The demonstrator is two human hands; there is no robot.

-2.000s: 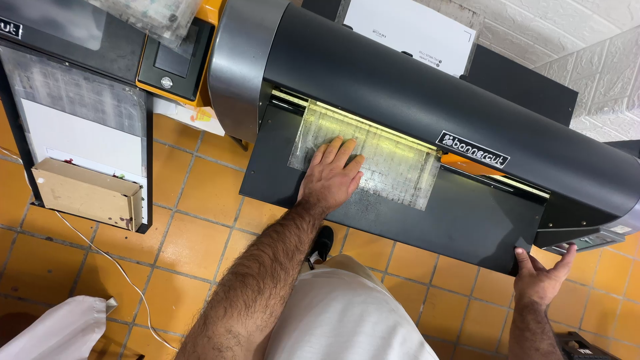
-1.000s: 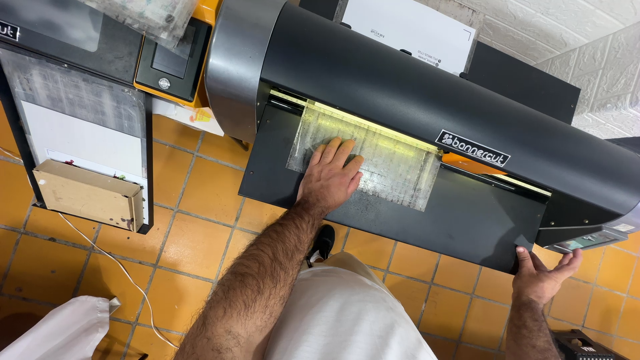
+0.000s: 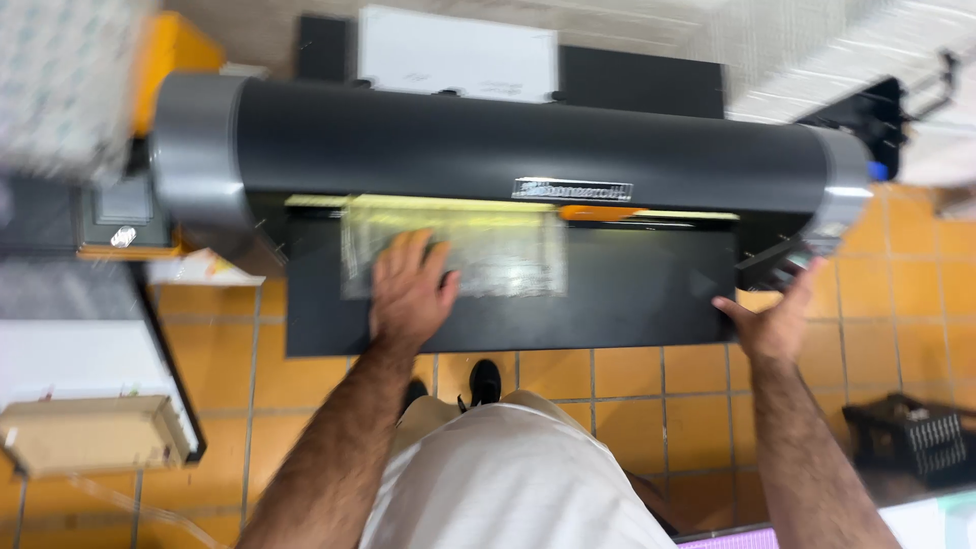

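A large dark cutting plotter (image 3: 473, 145) spans the view, with a flat black front tray (image 3: 648, 290). A translucent, worn carrier sheet (image 3: 511, 259) lies on the tray, its far edge under the lit slot. My left hand (image 3: 412, 286) rests flat on the left part of this sheet, fingers apart. An orange part (image 3: 602, 213) sits in the slot right of the sheet. My right hand (image 3: 774, 324) is at the tray's right end, thumb near its corner and fingers extended toward the control panel (image 3: 793, 267); motion blur hides whether they touch it.
White sheets (image 3: 457, 57) lie behind the machine. At the left stand another machine with a small screen (image 3: 122, 206) and a cardboard box (image 3: 91, 435) on a white surface. A black crate (image 3: 915, 435) is at the lower right, on the orange tiled floor (image 3: 557, 374).
The view has turned and shifted right, showing the machine's right end. My left hand stays on the sheet. My right hand remains by the tray's right corner.
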